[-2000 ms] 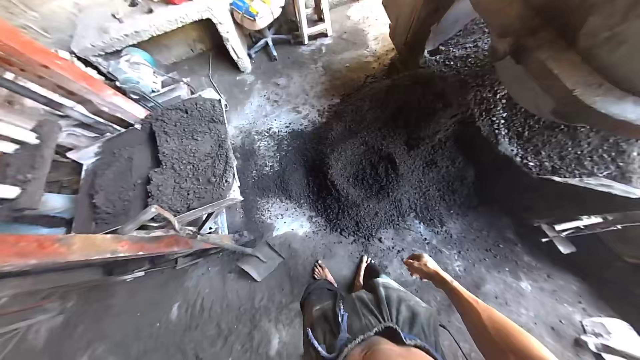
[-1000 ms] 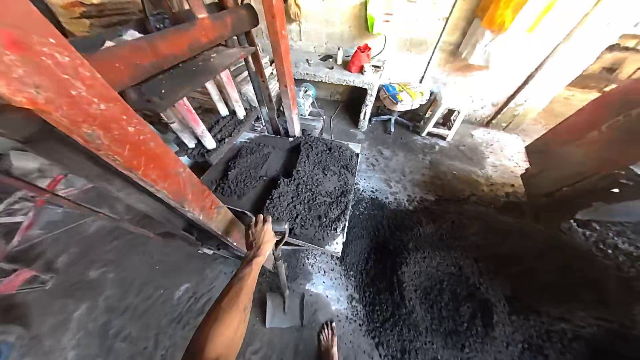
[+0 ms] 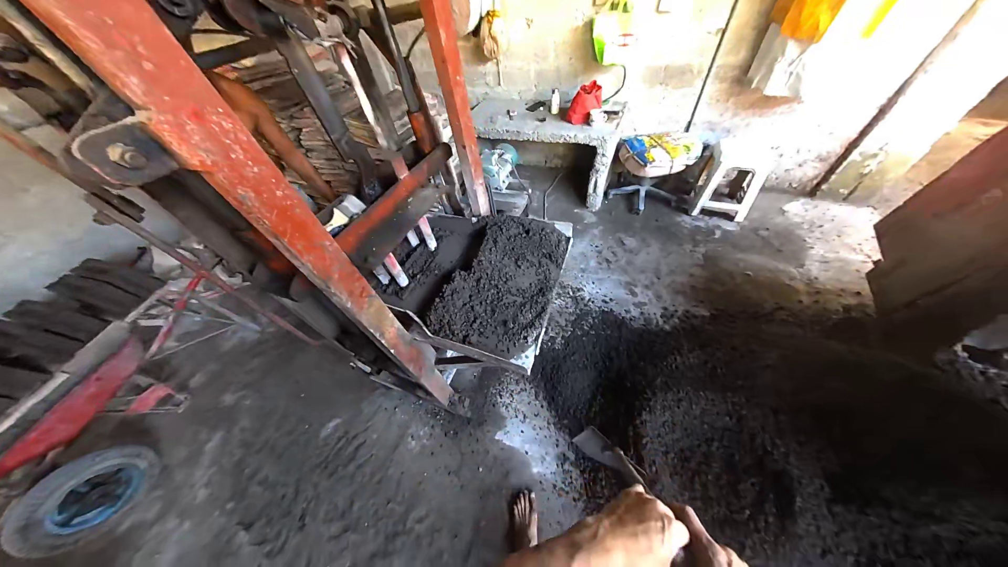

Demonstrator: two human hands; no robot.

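At the bottom of the head view, my left hand (image 3: 630, 524) is closed around the handle of a shovel (image 3: 600, 450). Close beside it, partly hidden behind it, my right hand (image 3: 705, 543) also grips the handle. The metal blade points up and left at the edge of a dark pile of damp, grainy mix (image 3: 709, 425) on the floor. More of that mix (image 3: 512, 276) lies heaped on the metal tray (image 3: 561, 272) of a red-framed press machine (image 3: 276, 197).
A person (image 3: 272, 130) is behind the machine. A red wheelbarrow (image 3: 71, 402) with a blue-rimmed wheel (image 3: 94, 492) stands at left. A concrete table (image 3: 535, 126), a swivel chair (image 3: 657, 153) and a white stool (image 3: 732, 181) are along the back wall. My bare foot (image 3: 522, 516) is near the shovel.
The shovel stood by the tray with one hand on it; now both hands hold it and its blade is at the floor pile. The view has swung toward the machine.
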